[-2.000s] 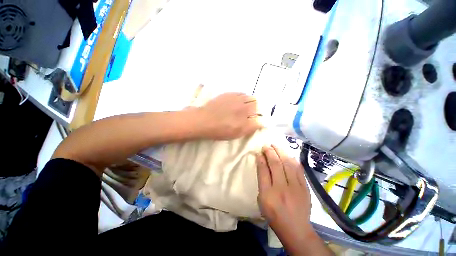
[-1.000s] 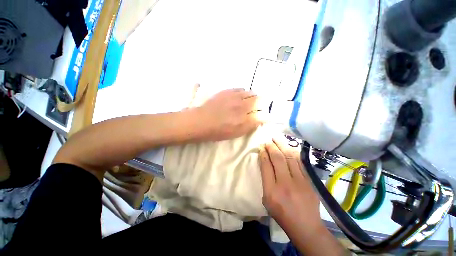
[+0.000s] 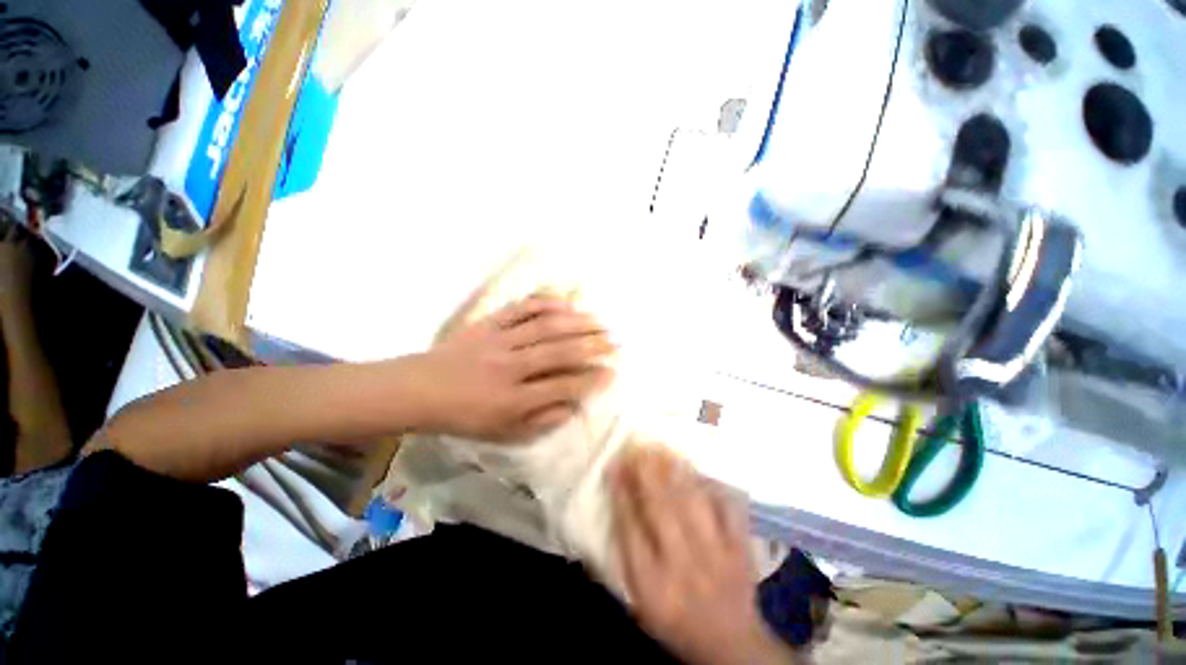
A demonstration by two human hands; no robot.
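The beige cloth (image 3: 572,487) lies bunched over the table's front edge and my lap, left of and in front of the needle area. My left hand (image 3: 527,366) is palm down with its fingers bent on the cloth's upper part. My right hand (image 3: 683,546) is blurred and holds the cloth's right side at the table edge; its thumb is hidden. The white sewing machine head (image 3: 832,156) is at the upper right, with blurred parts below it. The cloth is apart from the needle area (image 3: 754,273).
Scissors with a yellow and a green loop (image 3: 936,455) lie right of the needle area. A small brown mark (image 3: 710,412) is near the front edge. A long tan strip (image 3: 267,143) and a blue box (image 3: 306,143) lie at the left. Another person's arm (image 3: 33,377) shows at far left.
Both hands and the cloth have moved left and toward my lap, away from the needle area. The bare table with the brown mark now shows. The machine sits higher in view and its front part is blurred.
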